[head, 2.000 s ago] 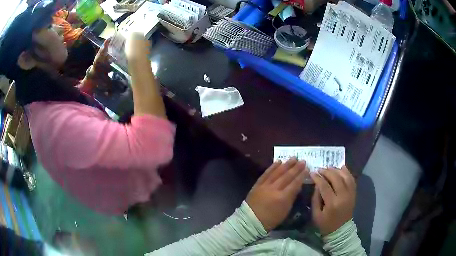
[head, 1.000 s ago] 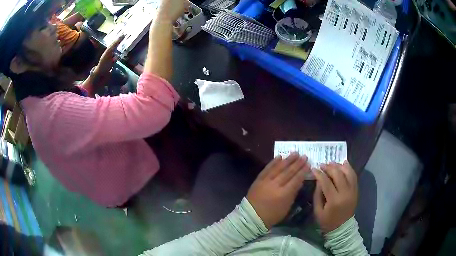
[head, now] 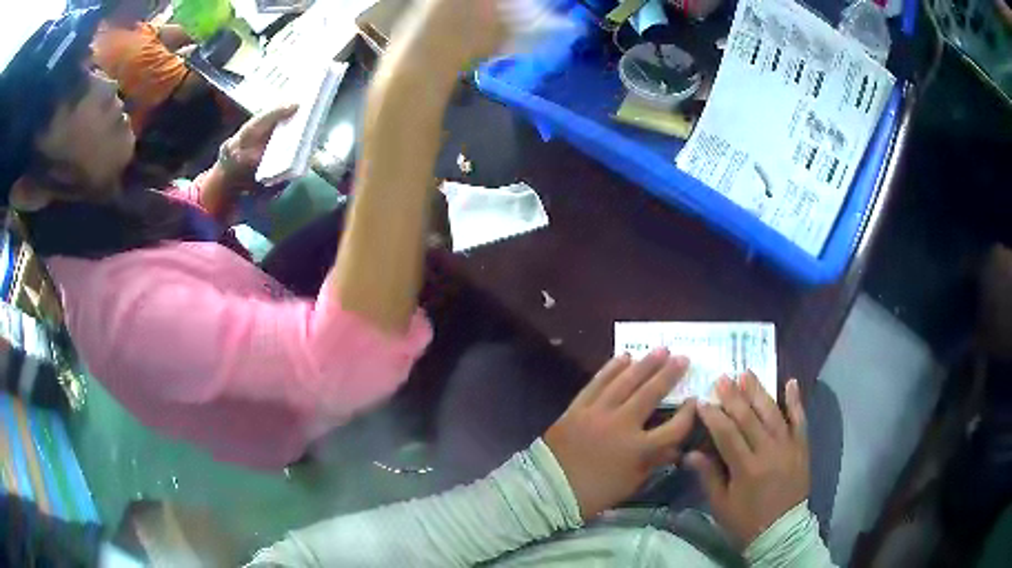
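Observation:
A folded leaflet [head: 710, 346], a narrow white printed strip, lies flat at the table's near edge. My left hand [head: 627, 427] has its fingertips on the leaflet's left part, holding it down. My right hand [head: 757, 449] has its fingertips on the leaflet's lower right part, fingers slightly spread. The hands are close together and cover the leaflet's lower edge. A stack of unfolded leaflets [head: 790, 122] leans in the right part of the blue tray [head: 649, 178].
A coworker in pink [head: 211, 344] sits at left, one arm raised over the tray's left end with blurred white paper in hand, the other holding white leaflets [head: 305, 122]. Scrap paper [head: 494, 216] lies mid-table. A round tub [head: 659, 73] sits in the tray.
The coworker's arm has swung right toward the tray, and the overlapping folded packets at its left end no longer show there. My right hand's fingers have spread slightly. The leaflet has barely moved.

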